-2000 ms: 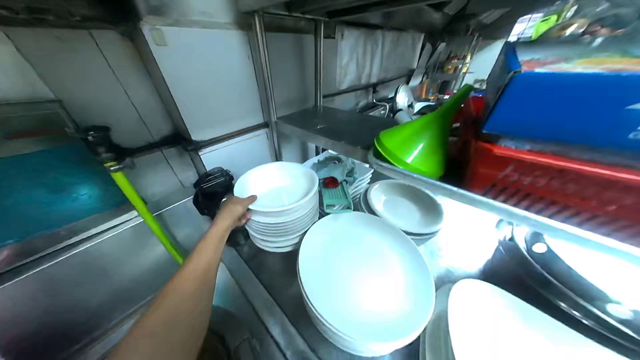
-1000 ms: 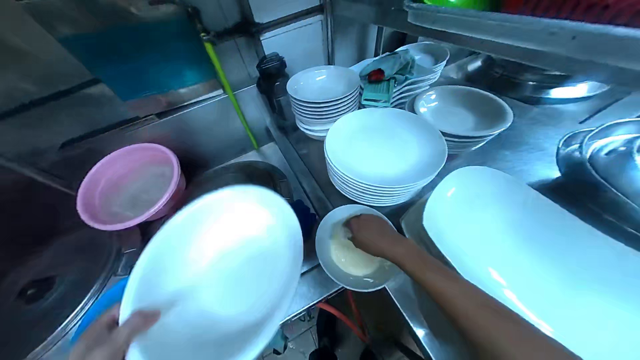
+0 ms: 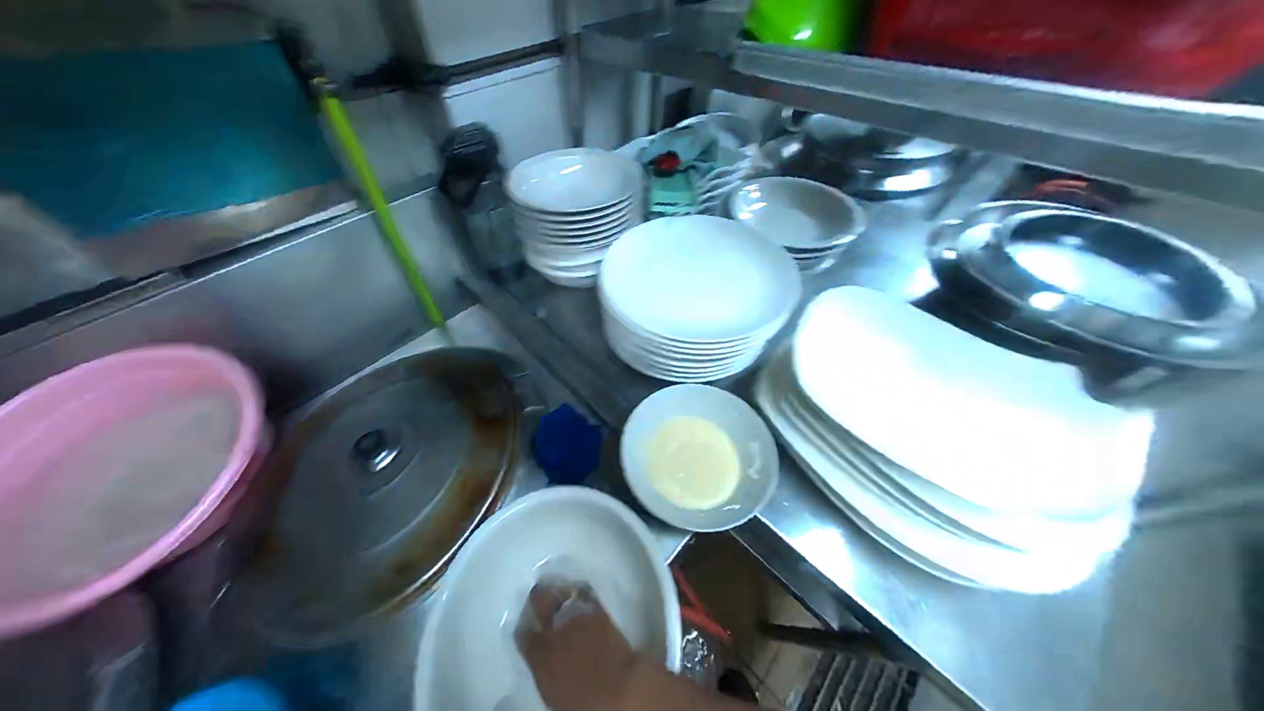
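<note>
A white oval plate (image 3: 632,563) is tilted at the bottom centre, with my right hand (image 3: 578,637) on its inner face; the fingers are blurred and look curled, and whether they hold anything cannot be seen. My left hand is out of view. Just above the plate, a white bowl (image 3: 746,494) holds a pale yellow liquid (image 3: 694,462). Behind it stands a stack of white oval plates (image 3: 701,276). A stack of white bowls (image 3: 573,183) and another with a wide bowl (image 3: 795,212) on top stand farther back. Large white platters (image 3: 948,405) are piled at right.
A pink basin (image 3: 232,395) with cloudy water is at left, beside a domed metal lid (image 3: 395,533). A blue object (image 3: 566,444) lies near the bowl. Metal trays (image 3: 1096,267) are at right, under a steel shelf (image 3: 987,114). A green hose (image 3: 380,197) hangs at the back left.
My right hand has moved from the bowl of liquid onto the oval plate. The plate is lower in view, and my left hand, seen at its edge before, has left the view.
</note>
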